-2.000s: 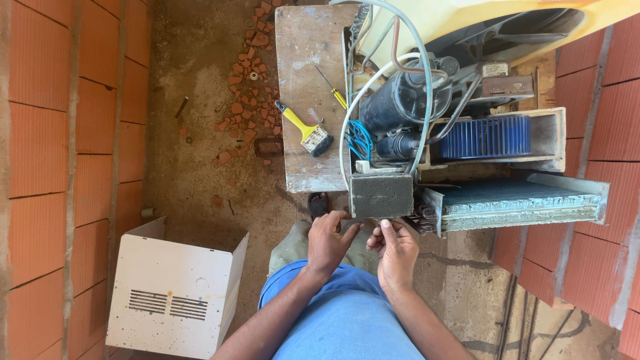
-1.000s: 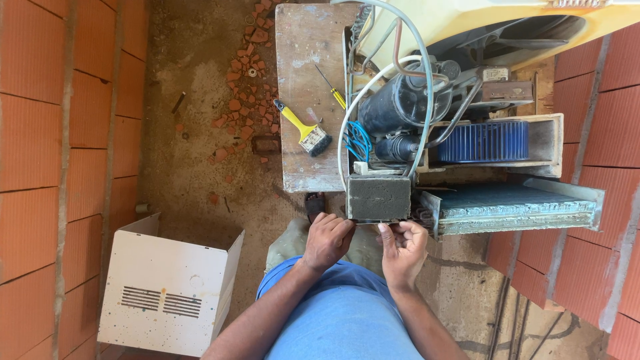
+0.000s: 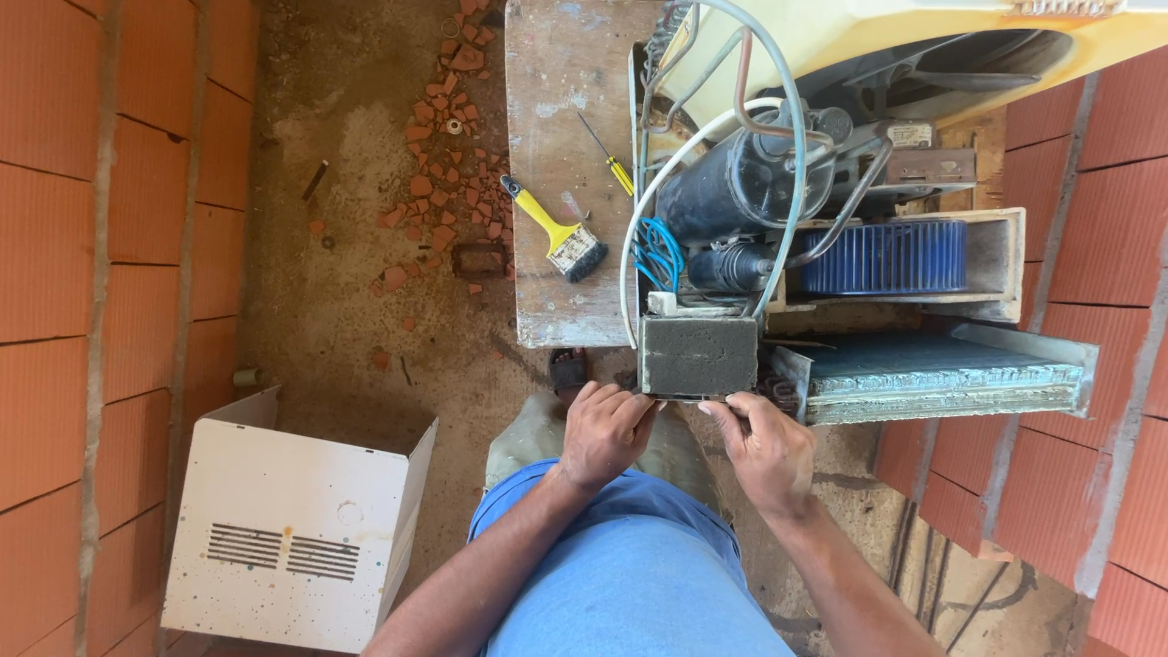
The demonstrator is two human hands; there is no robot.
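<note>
My left hand (image 3: 607, 429) and my right hand (image 3: 771, 447) are at the near edge of a grey foam-faced box (image 3: 699, 356) at the corner of an opened air conditioner. Fingertips of both pinch or touch the thin edge below the foam; how firm the hold is cannot be seen. Behind the box are blue wires (image 3: 659, 255), a black compressor (image 3: 730, 187) and a white hose (image 3: 652, 192). A finned coil (image 3: 940, 374) lies to the right, below a blue blower wheel (image 3: 883, 257).
A yellow-handled paintbrush (image 3: 555, 230) and a screwdriver (image 3: 609, 155) lie on the wooden board (image 3: 547, 315). A white metal casing (image 3: 292, 538) stands on the floor at left. Broken brick pieces (image 3: 444, 173) litter the floor. Brick walls (image 3: 46, 274) flank both sides.
My left hand has moved right, up against the near edge of the foam-faced box. My right hand has stayed close to that edge, its fingers shifted slightly.
</note>
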